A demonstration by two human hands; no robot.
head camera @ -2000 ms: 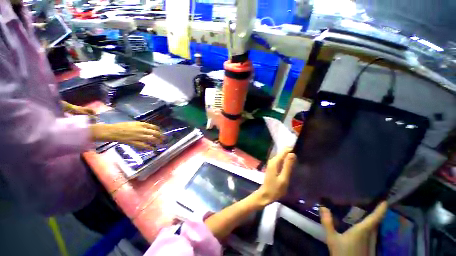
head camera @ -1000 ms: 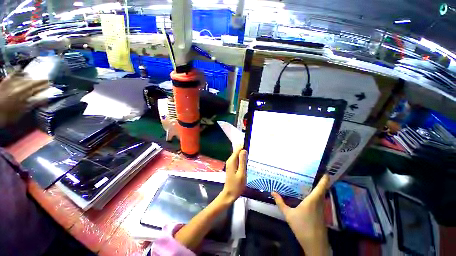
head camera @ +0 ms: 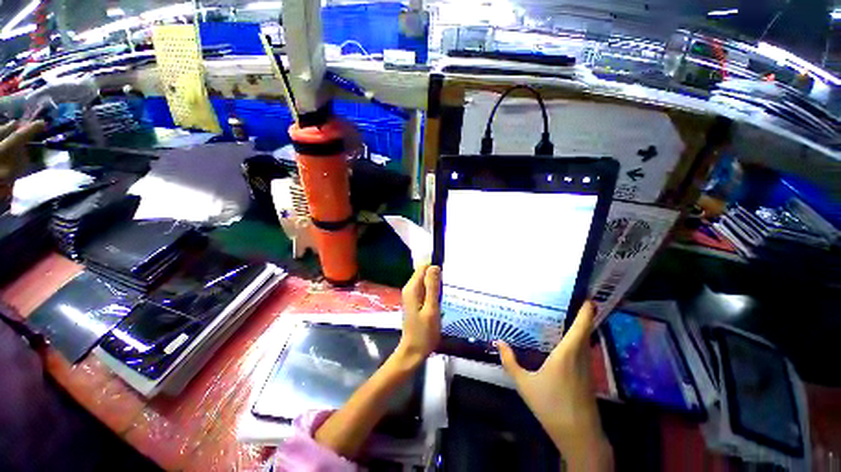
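A black tablet (head camera: 518, 249) is held upright in front of me. Its screen is lit: mostly white, with part of a black starburst pattern along the bottom. A short black cable loop (head camera: 516, 90) arches from its top edge, with two plug ends. My left hand (head camera: 422, 313) grips the tablet's lower left edge. My right hand (head camera: 562, 392) holds its lower right corner, thumb on the bottom bezel. The camera test chart (head camera: 630, 244) is partly hidden behind the tablet.
A dark tablet (head camera: 323, 369) lies on white sheets at centre left. Stacked tablets (head camera: 184, 318) lie further left. An orange wrapped post (head camera: 325, 198) stands behind. A purple-blue lit tablet (head camera: 648, 359) and a dark tablet (head camera: 758, 387) lie at right. Another person's hand (head camera: 17, 143) shows far left.
The tablet's screen has gone from dark to lit with the chart view. My view has turned right, and the tablet is now more upright. The other person's arm has moved away to the far left.
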